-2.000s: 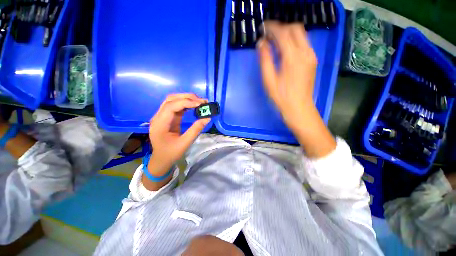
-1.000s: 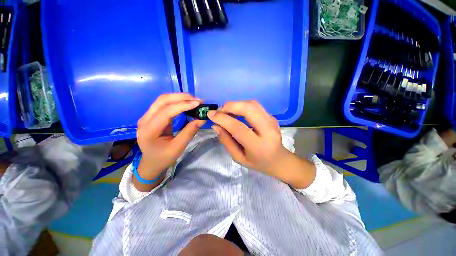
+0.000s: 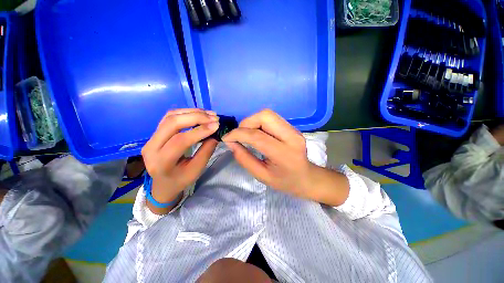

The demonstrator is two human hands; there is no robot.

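A small black housing (image 3: pixel 225 124) is held between both hands just in front of the trays' near edges. A little green shows at its lower side. My left hand (image 3: pixel 179 149), with a blue band at the wrist, grips its left end between thumb and fingers. My right hand (image 3: pixel 272 153) has its fingertips closed at the housing's right and lower side; whether they hold a small part is hidden. Several black units (image 3: pixel 214 11) lie side by side at the far left of the right tray (image 3: pixel 324 66).
The left blue tray (image 3: pixel 116 119) adjoins the right one. Clear boxes of green pieces stand at the left (image 3: pixel 41 113) and top right (image 3: pixel 369 11). A neighbouring blue tray (image 3: pixel 388 119) holds rows of black parts. Other people's white sleeves show at left (image 3: pixel 33 204) and right (image 3: pixel 470 177).
My right hand has come back from the unit rows to the housing in my left hand. The housing has since tilted, showing less green. The view has shifted, moving the trays left and up.
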